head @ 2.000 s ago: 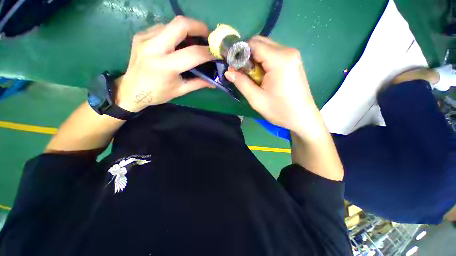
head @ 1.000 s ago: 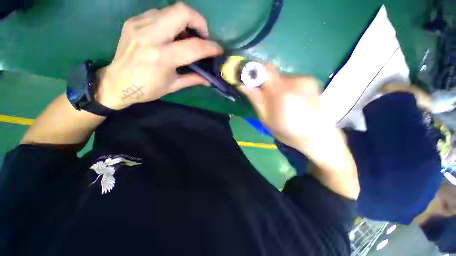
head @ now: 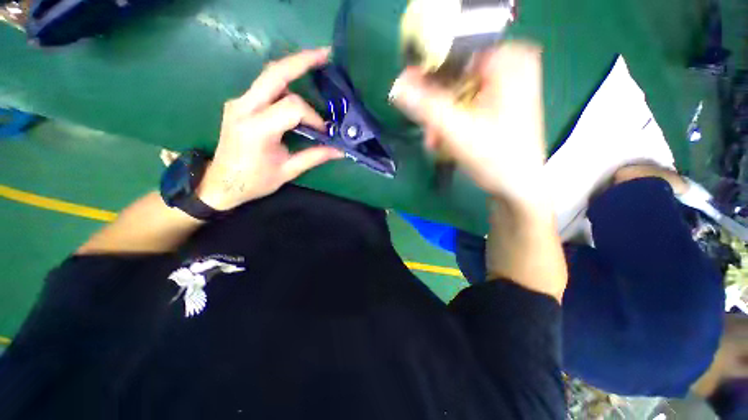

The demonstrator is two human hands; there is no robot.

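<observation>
My left hand (head: 266, 123) holds a dark, glossy, tapered moulded housing (head: 361, 135) between fingers and thumb at the bench's near edge. A small round shiny piece shows in the housing's recess. A thin dark curved band runs from the housing up past the top of the picture. My right hand (head: 484, 115), blurred, grips a mallet (head: 459, 33) raised to the right of the housing. The mallet has a pale yellow face and a silver metal head, cut off by the top edge. The mallet does not touch the housing.
The green bench (head: 197, 90) spans the top. Dark parts (head: 74, 18) lie at the far left. A white sheet (head: 615, 123) lies at right, by a person in dark blue (head: 648, 287), whose arm reaches over it. Green floor with yellow lines shows below.
The mallet, close against the housing before, has moved up and right, away from it. My left hand's fingers have opened wider, so more of the housing and its recess shows.
</observation>
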